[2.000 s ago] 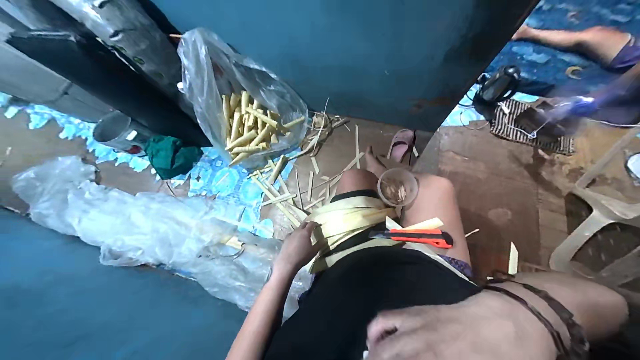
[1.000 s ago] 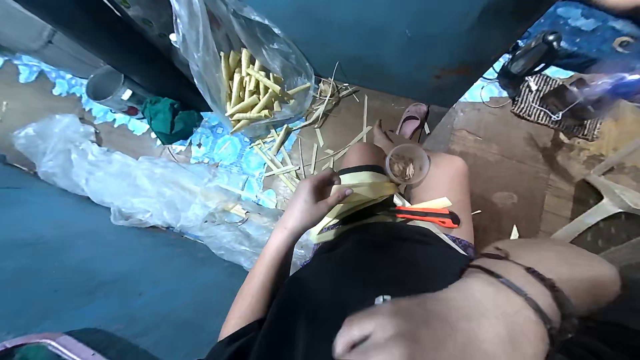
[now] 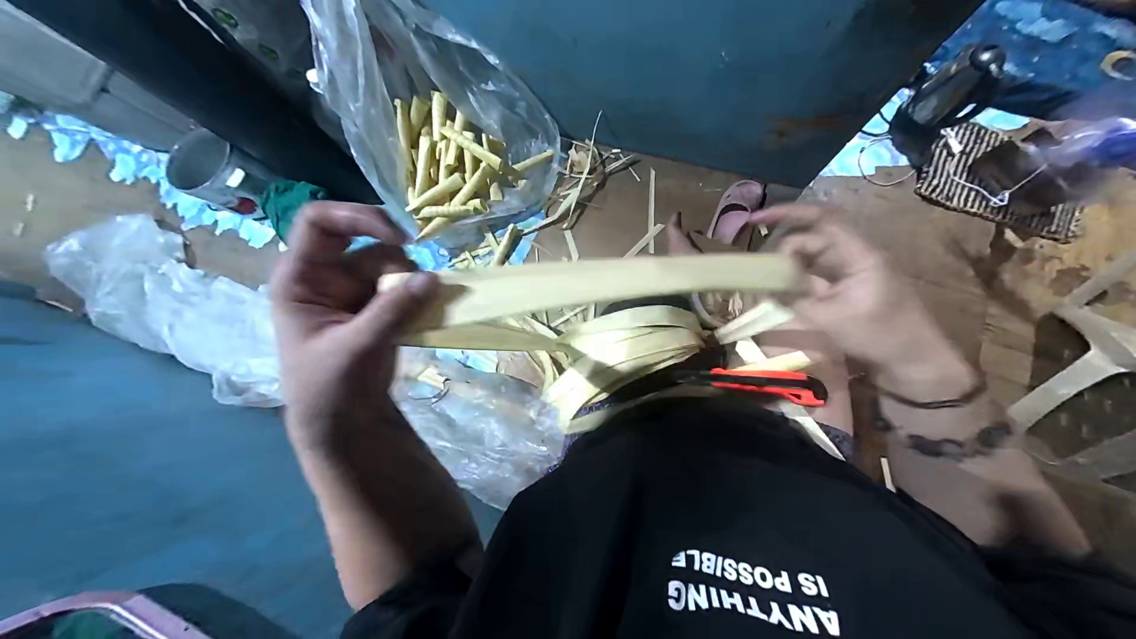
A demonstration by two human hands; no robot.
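A pale leaf strip (image 3: 603, 286) is stretched between my hands above my lap. My left hand (image 3: 355, 293) pinches its left end between thumb and fingers, and a second strip trails from there toward my thigh. My right hand (image 3: 839, 284), somewhat blurred, holds the other end. More pale strips (image 3: 635, 342) lie bundled over my thigh. Just right of them rests an orange and black utility knife (image 3: 770, 385). A clear plastic bag (image 3: 524, 98) of short rolled pale pieces (image 3: 453, 164) stands beyond the left hand. The round container on my lap is mostly hidden.
Crumpled clear plastic sheeting (image 3: 195, 319) lies at left, near a grey bucket (image 3: 209, 169) and green cloth (image 3: 288, 202). Scraps litter the floor around a pink shoe (image 3: 737, 211). A white plastic chair (image 3: 1092, 355) stands at right, with a striped mat (image 3: 976, 186) beyond.
My left hand has risen from the strips on my lap. My right hand has moved from against my shirt out over my lap, and a strip is now stretched between both hands.
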